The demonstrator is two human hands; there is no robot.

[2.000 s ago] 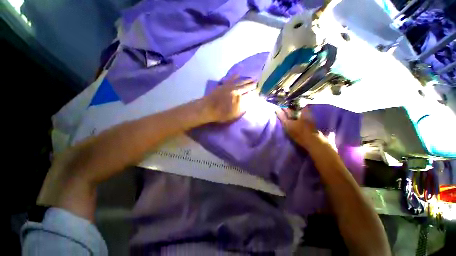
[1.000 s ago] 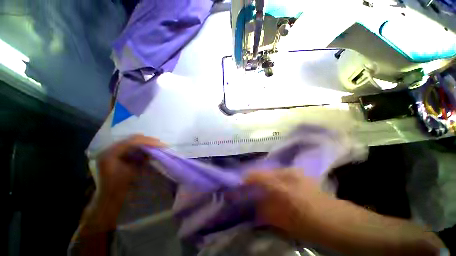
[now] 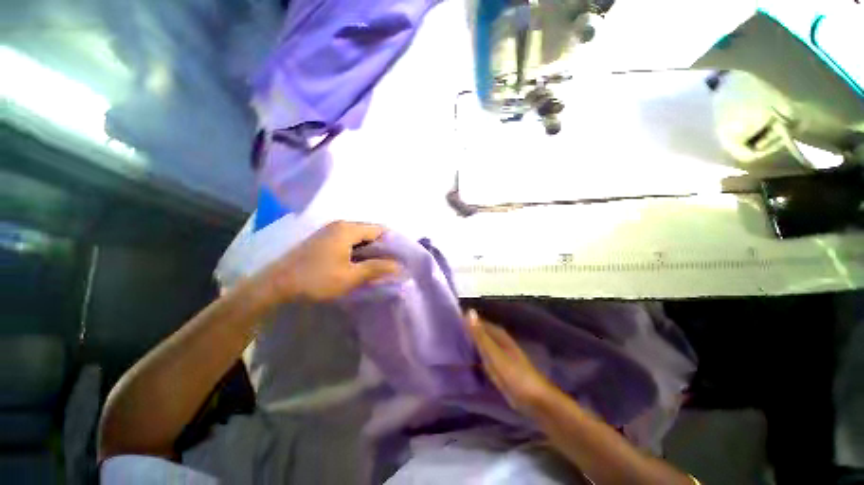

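Observation:
A purple garment piece (image 3: 412,313) hangs over the table's front edge and down across my lap. My left hand (image 3: 346,260) grips its upper part at the table edge, thumb and fingers closed on the cloth. My right hand (image 3: 502,360) lies against the cloth below the edge, fingers extended; whether it pinches any cloth cannot be told. The sewing machine's presser foot (image 3: 516,106) stands over the bare machine bed, away from both hands, with no cloth under it.
More purple cloth (image 3: 327,71) is heaped at the table's back left, near a blue triangle (image 3: 271,210). A printed ruler (image 3: 616,262) runs along the front edge. A pale round item (image 3: 753,123) and a black rectangle (image 3: 815,206) lie at the right.
The garment piece has come out from under the machine head to the front edge and lap. My left hand has moved right since the last frame; my right hand has changed from gripping to lying extended.

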